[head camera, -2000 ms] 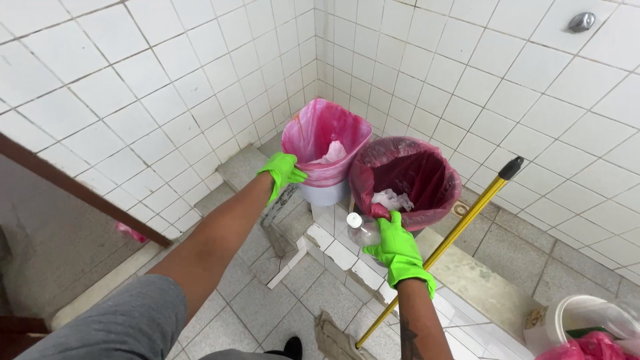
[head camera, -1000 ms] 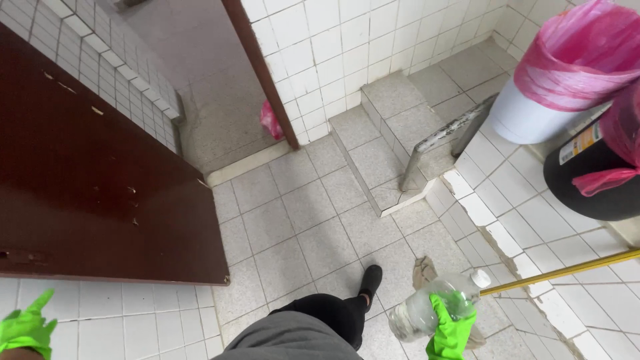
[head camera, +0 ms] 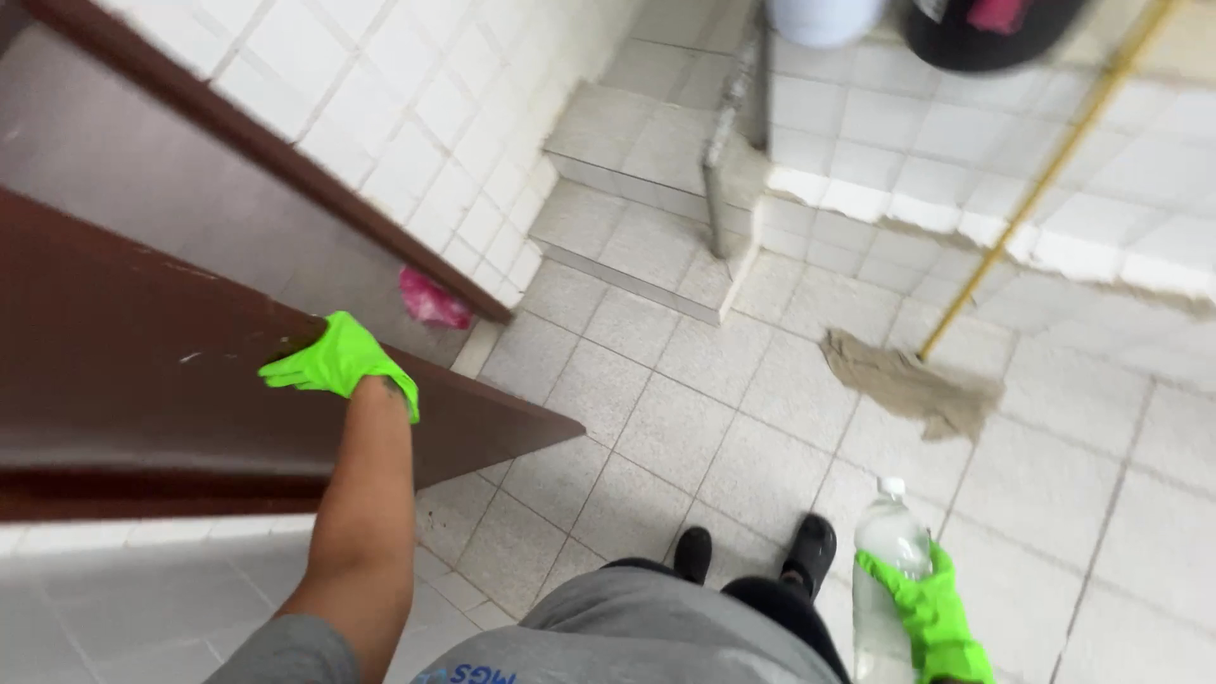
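A green glove covers my left hand [head camera: 337, 361], which rests at the edge of a brown door [head camera: 171, 351], its fingers over the door's face. My right hand [head camera: 917, 598], also gloved in green, is closed around a clear plastic bottle [head camera: 888, 537] with a white cap. The bottle stands nearly upright in the view, at the lower right. Whether it holds liquid I cannot tell.
A yellow pole [head camera: 1054, 171] slants down to a grey-brown cloth [head camera: 907, 385] on the floor. Tiled steps [head camera: 617, 214] with a metal rail [head camera: 722, 142] rise ahead. White [head camera: 825, 19] and black bins [head camera: 988, 33] stand above. A pink bag [head camera: 432, 299] lies past the doorway.
My left hand has gone from a lined bin, two seconds ago, to the brown door, which has swung toward its frame. The bottle remains in my right hand. The view has turned a lot.
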